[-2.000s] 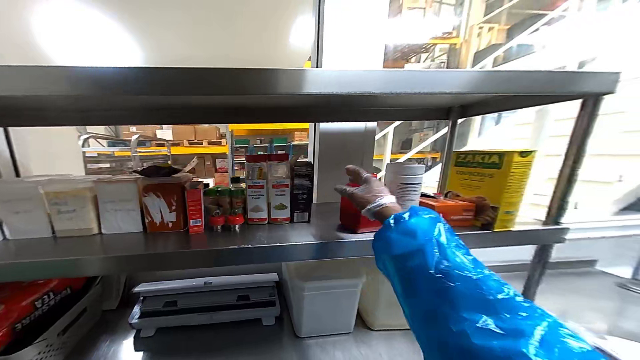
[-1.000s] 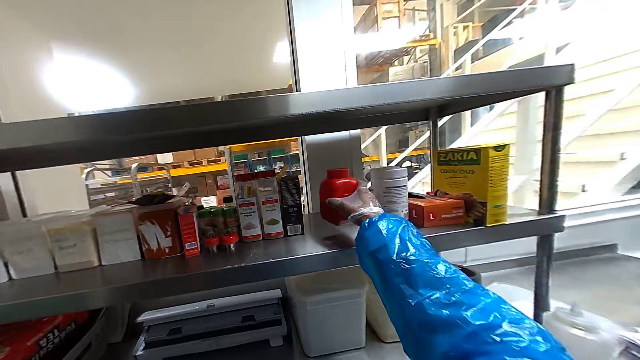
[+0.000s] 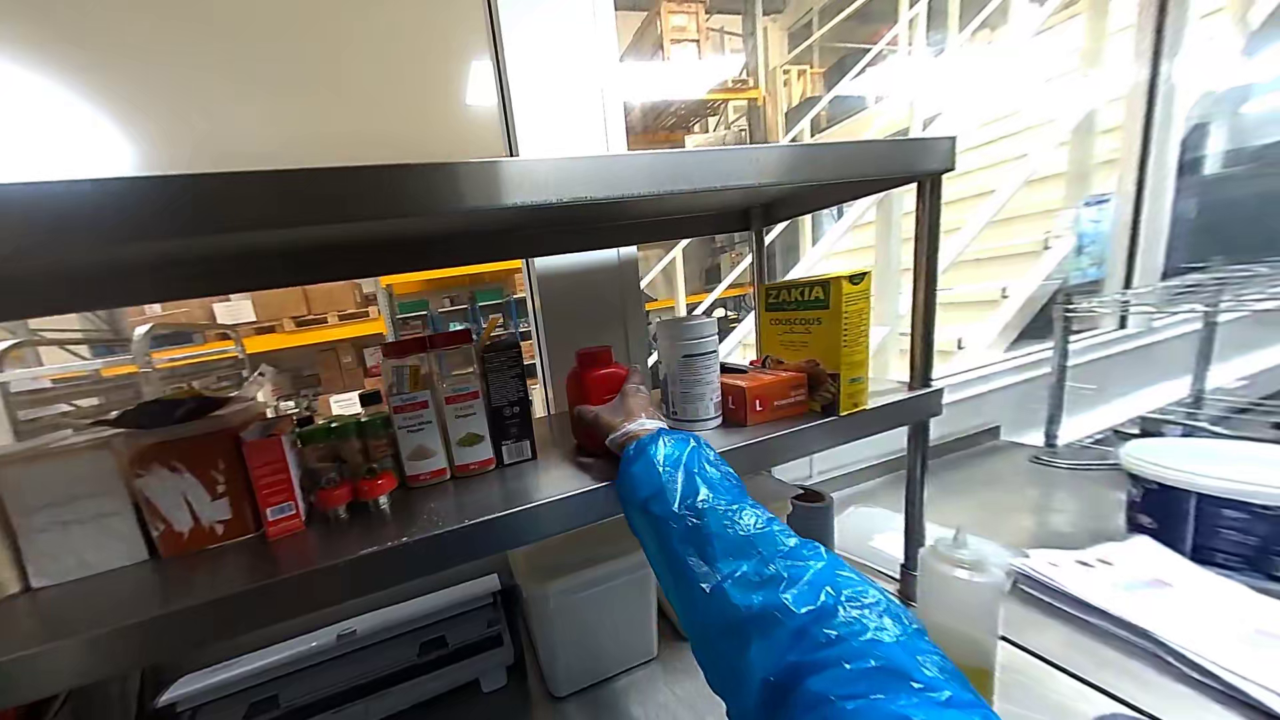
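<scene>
My right hand (image 3: 622, 408), in a clear disposable glove and a blue plastic sleeve, is closed round a red plastic bottle (image 3: 592, 385) on the middle level of a steel shelf (image 3: 440, 525). Just right of it stand a white tub (image 3: 690, 372), an orange box of gloves (image 3: 765, 395) and a yellow couscous box (image 3: 825, 345). To the left are a black carton (image 3: 510, 400) and two red-capped spice jars (image 3: 463, 405). My left hand is out of view.
Left on the shelf are spice grinders (image 3: 350, 450) and containers (image 3: 190, 480). Beneath it sit a white bin (image 3: 590, 605) and a film dispenser (image 3: 350, 650). At right are a squeeze bottle (image 3: 962, 600), papers (image 3: 1160, 600), a lidded bucket (image 3: 1210, 510) and the shelf's post (image 3: 918, 380).
The view has swung to the right. My fingers, raised over the red bottle two seconds ago, are now lower on its side. The bottle still stands beside the white tub.
</scene>
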